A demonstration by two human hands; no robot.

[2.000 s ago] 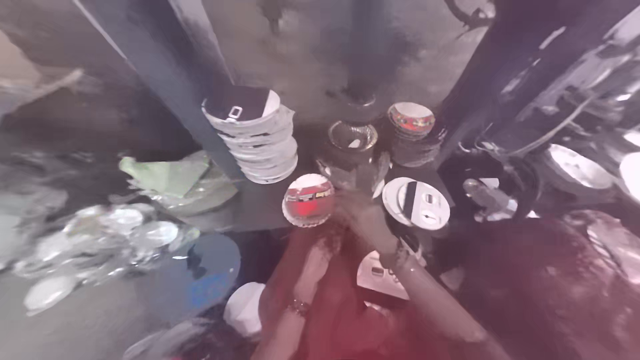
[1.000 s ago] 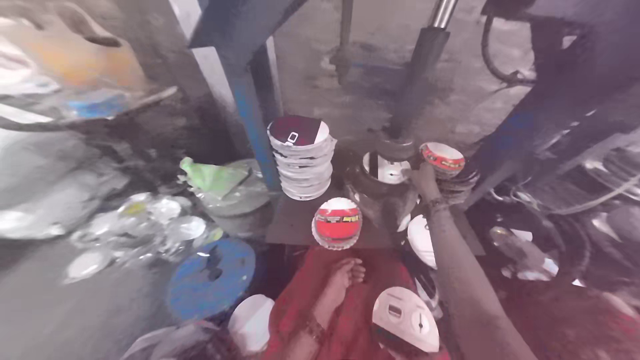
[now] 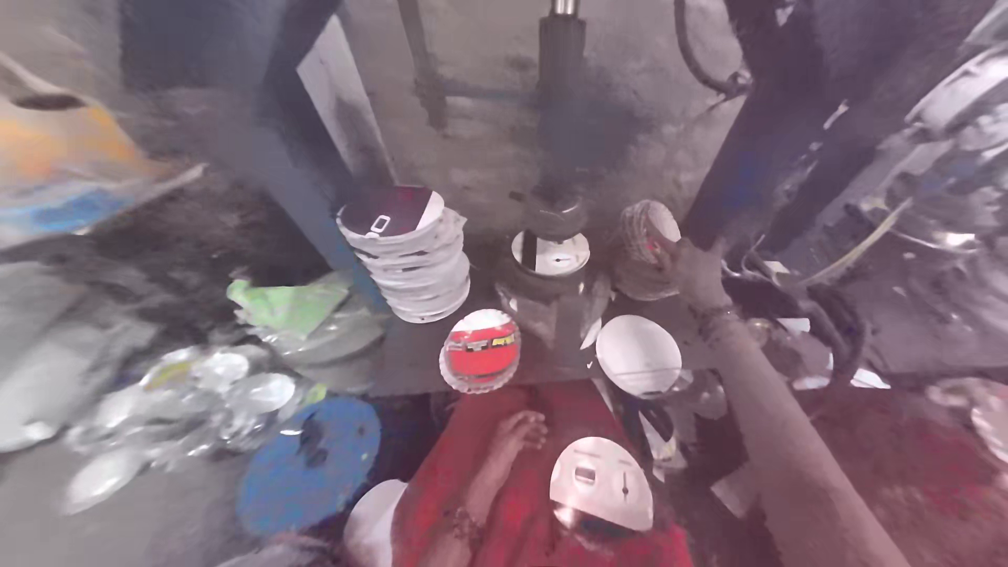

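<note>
My right hand grips the edge of a small stack of fluted paper plates, tilted above a dark round stack at the press's right. My left hand rests on my red-clad lap with its fingers loosely curled and nothing in them. A printed disc lies on the round die of the press, under its upper ram. In front of the die, a red and white printed paper plate sits at the table edge. A pale printed disc lies on my lap.
A tall stack of discs stands left of the die, and a white disc lies to its right. Blue steel posts flank the press. At lower left are a blue round plate, shiny scraps and green plastic.
My right hand has moved from the die area to the right-hand stack, whose top plates are now tilted. My left hand has drawn back to my lap. The view has shifted.
</note>
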